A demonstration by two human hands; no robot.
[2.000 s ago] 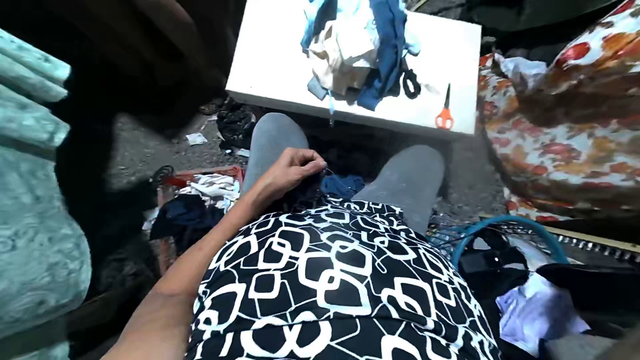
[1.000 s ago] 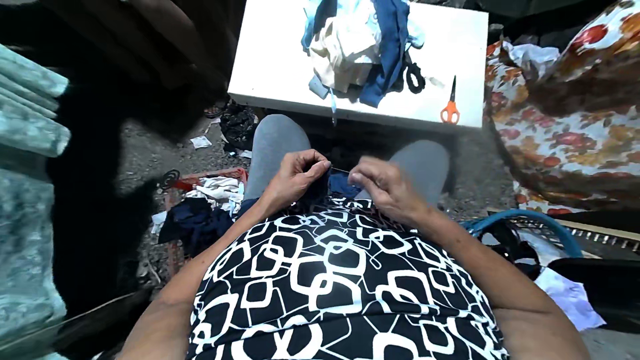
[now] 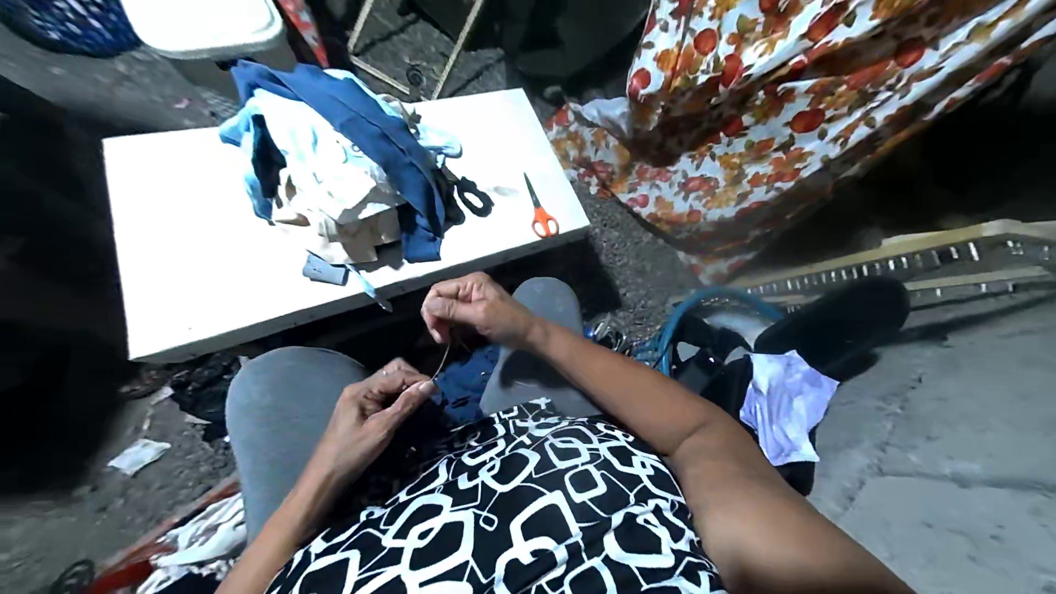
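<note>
Above my lap, my left hand [image 3: 371, 417] pinches one end of a thin cord or strip [image 3: 445, 359]. The other end runs up to my right hand [image 3: 474, 309], whose fingers are closed on it. The strip curves slightly between the two hands; its material cannot be told. Below it, dark blue cloth [image 3: 466, 384] lies between my knees. Orange-handled scissors [image 3: 540, 213] rest at the right end of a white tabletop [image 3: 181, 272]. A pile of blue, white and beige cloth pieces [image 3: 330, 165] covers the table's middle, with black scissor handles [image 3: 474, 198] sticking out at its right.
Floral cloth [image 3: 718, 140] hangs at the upper right. Right of my knee are a blue hoop-like rim [image 3: 709, 295], black items and a lilac cloth [image 3: 788, 404]. A container of white scraps [image 3: 202, 536] stands at the lower left. A white stool or lid [image 3: 202, 25] is behind the table.
Two seconds ago only my left hand showed; my right hand then came in over my lap. It now sits higher, near the table edge. The view has turned to the right.
</note>
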